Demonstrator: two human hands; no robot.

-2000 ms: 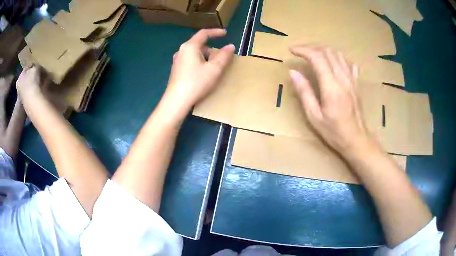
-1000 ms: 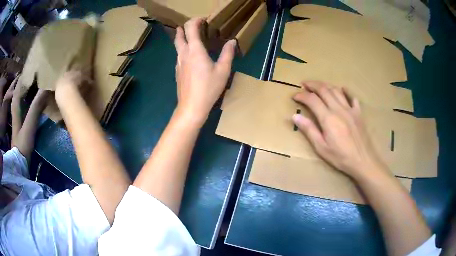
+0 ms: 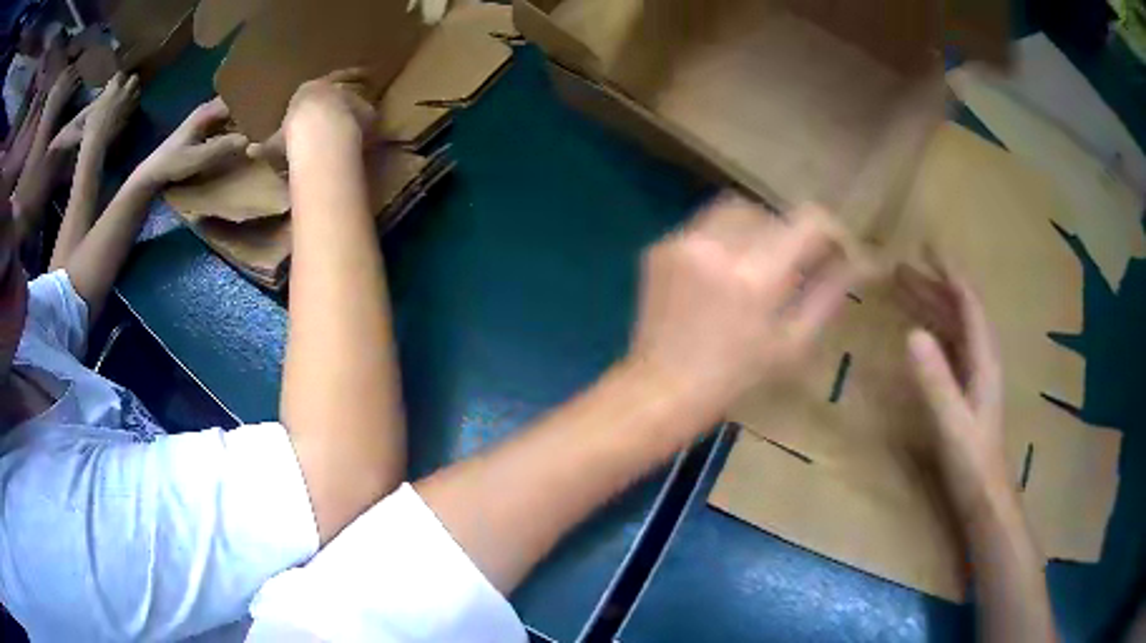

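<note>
My left hand [image 3: 742,295] is blurred, its fingers curled at the near lower corner of a folded box [image 3: 779,107]; it appears to grip that corner. The tan box is open and tilted, its inside facing me, and it covers the upper part of a flat blank. My right hand [image 3: 961,377] is over the flat box blank [image 3: 842,509], fingers spread and holding nothing; contact with the sheet is unclear. The blank has a dark slot on each side of my right hand and notched edges at the right.
A paler cardboard sheet [image 3: 1056,151] lies at the upper right. At the left, another person's hands work on a cardboard piece over a stack of blanks [image 3: 421,107]. A dark gap [image 3: 641,553] runs between the green tabletops. More hands show at the far left.
The folded box has come from the top of the table toward the right and nearer, over the blank. My left hand has moved right with it. The view has shifted left.
</note>
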